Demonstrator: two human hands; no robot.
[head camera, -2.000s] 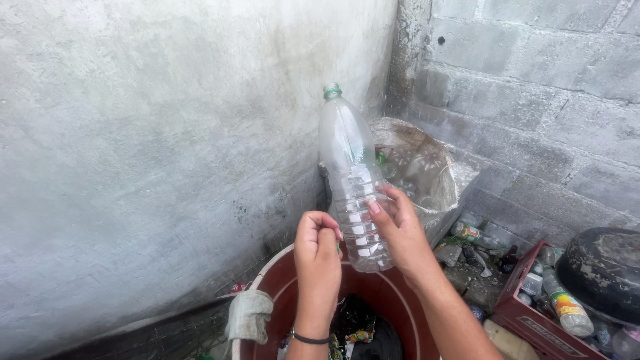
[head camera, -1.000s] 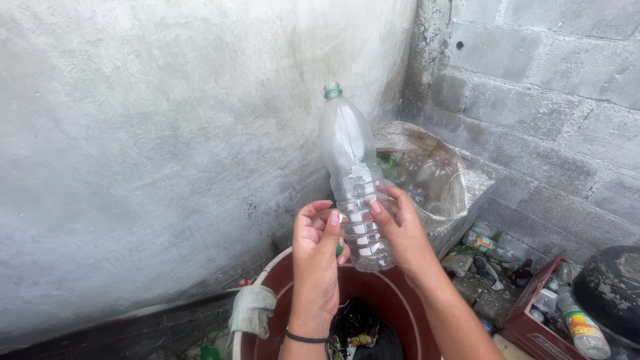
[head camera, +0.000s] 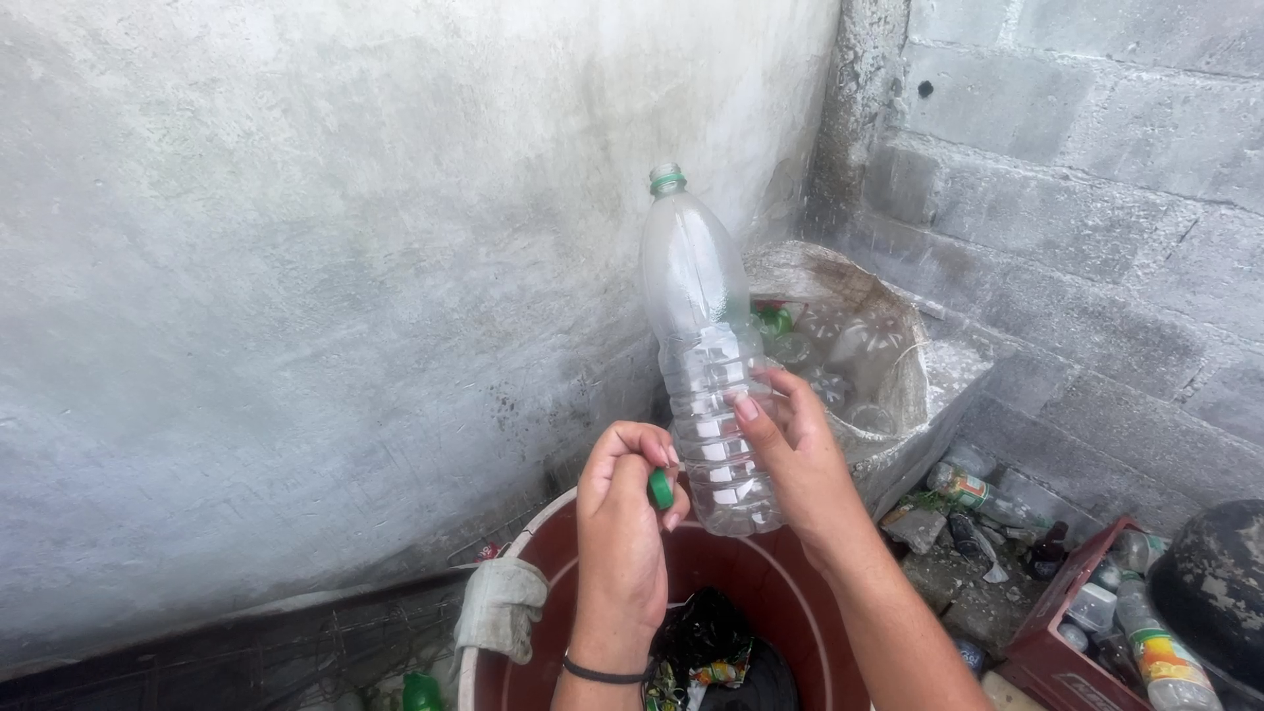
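Note:
My right hand (head camera: 800, 444) grips the lower part of a clear plastic bottle (head camera: 703, 346), which is uncapped, has a green ring at its neck and tilts slightly left with the neck up. Beside the bottle's base, my left hand (head camera: 627, 523) holds a green bottle cap (head camera: 660, 489) between its fingers and wears a dark band at the wrist. Both hands are over a red-brown plastic tub (head camera: 820, 612) with black plastic and wrappers at its bottom. Behind the bottle, an open woven sack (head camera: 904, 370) contains several clear bottles and a green one.
A grey cloth (head camera: 502, 607) hangs over the tub's left rim. At right, a red plastic crate (head camera: 1062, 632) holds bottles, beside a black rounded object (head camera: 1220, 592). Bottles and rubble lie near the block wall (head camera: 1086, 237). A plastered wall (head camera: 346, 247) rises at left.
My left hand has moved slightly away from the bottle, and the green cap shows more fully in its fingers. My right hand keeps its hold on the bottle.

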